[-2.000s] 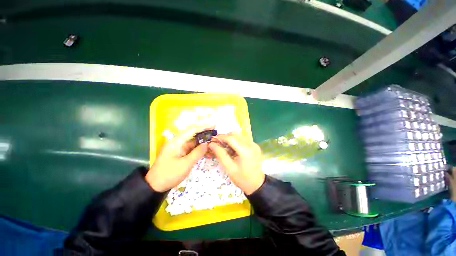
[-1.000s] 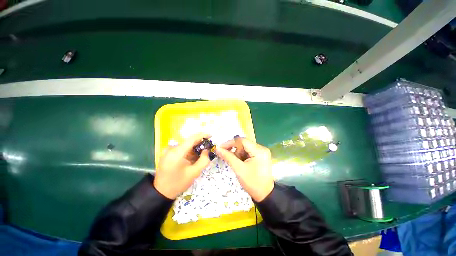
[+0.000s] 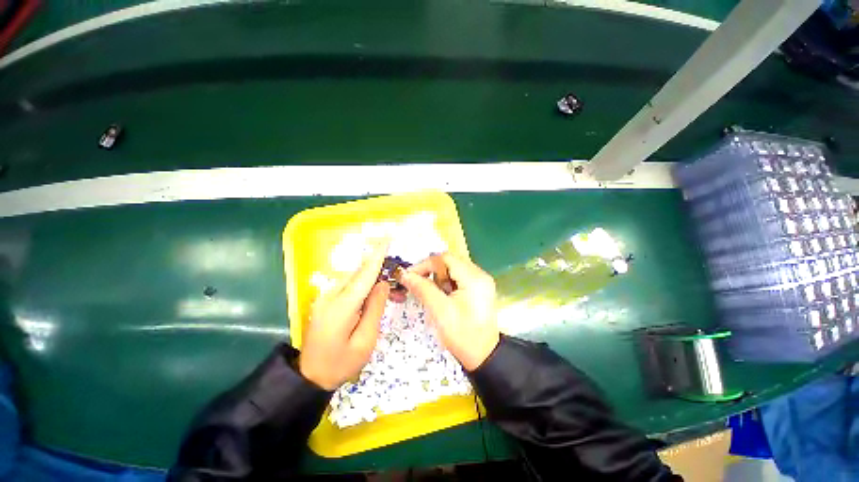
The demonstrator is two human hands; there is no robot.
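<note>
My left hand [image 3: 341,325] holds a small black electronic unit [image 3: 394,273] between thumb and fingers, above the middle of the yellow tray [image 3: 332,442]. My right hand [image 3: 460,306] is at the right side of the unit, its thumb and index fingertips touching it. A dark thin item shows between the right fingers; it is too small to tell if it is tweezers. A loose heap of small white parts [image 3: 405,372] with dark and bluish specks fills the tray below my hands.
A yellow-green film [image 3: 556,275] and a wire spool [image 3: 706,365] lie to the right. Clear blister trays [image 3: 753,245] are stacked far right. Beyond the white rail [image 3: 235,181], black units [image 3: 110,136] sit on the green belt. A white post [image 3: 688,99] slants upward. Blue clothing shows at both lower corners.
The view has shifted slightly. My left fingers are straighter and more upright around the unit, and my right fingertips have moved in against it. The units on the belt sit a little differently in view.
</note>
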